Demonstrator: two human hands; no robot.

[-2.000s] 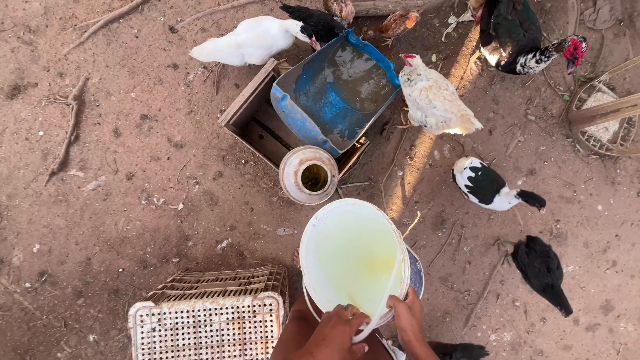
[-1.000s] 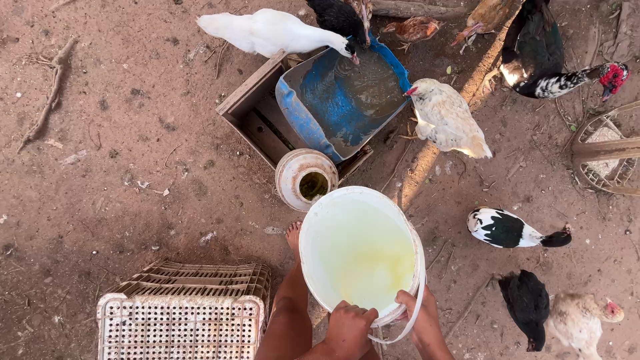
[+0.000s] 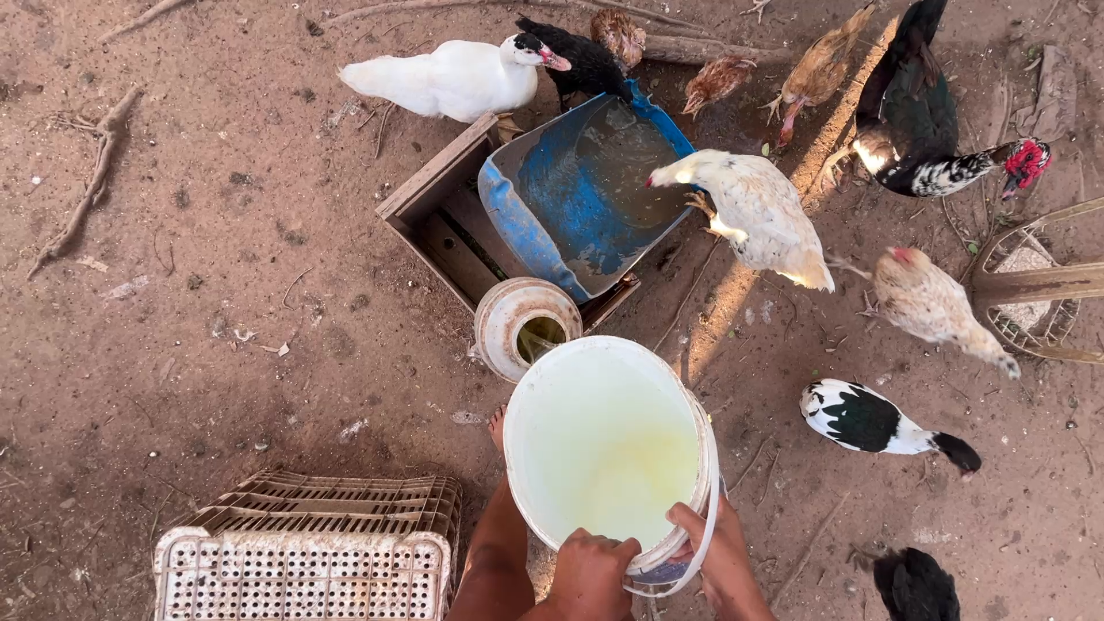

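My left hand (image 3: 593,571) grips the near rim of a white plastic bucket (image 3: 612,440) that holds pale yellowish-green liquid. My right hand (image 3: 720,548) holds the bucket's lower right side, close to its white handle (image 3: 709,526). The bucket's far left edge is over the round mouth of a dirty white container (image 3: 509,323), and a thin stream of liquid runs into that mouth. Beyond it a blue plastic basin (image 3: 517,216) with murky water rests tilted in a wooden crate (image 3: 438,172).
A dirty white plastic crate (image 3: 306,573) lies at the lower left. Around the basin are a white duck (image 3: 457,79), a pale hen (image 3: 759,207), a black duck (image 3: 918,112) and several other birds. A wooden-framed basket (image 3: 1035,280) stands at the right; roots cross the dirt.
The bucket has moved over the white container's mouth, and liquid now pours from it. The white duck has lifted its head from the basin. A pale hen has come in near the basket.
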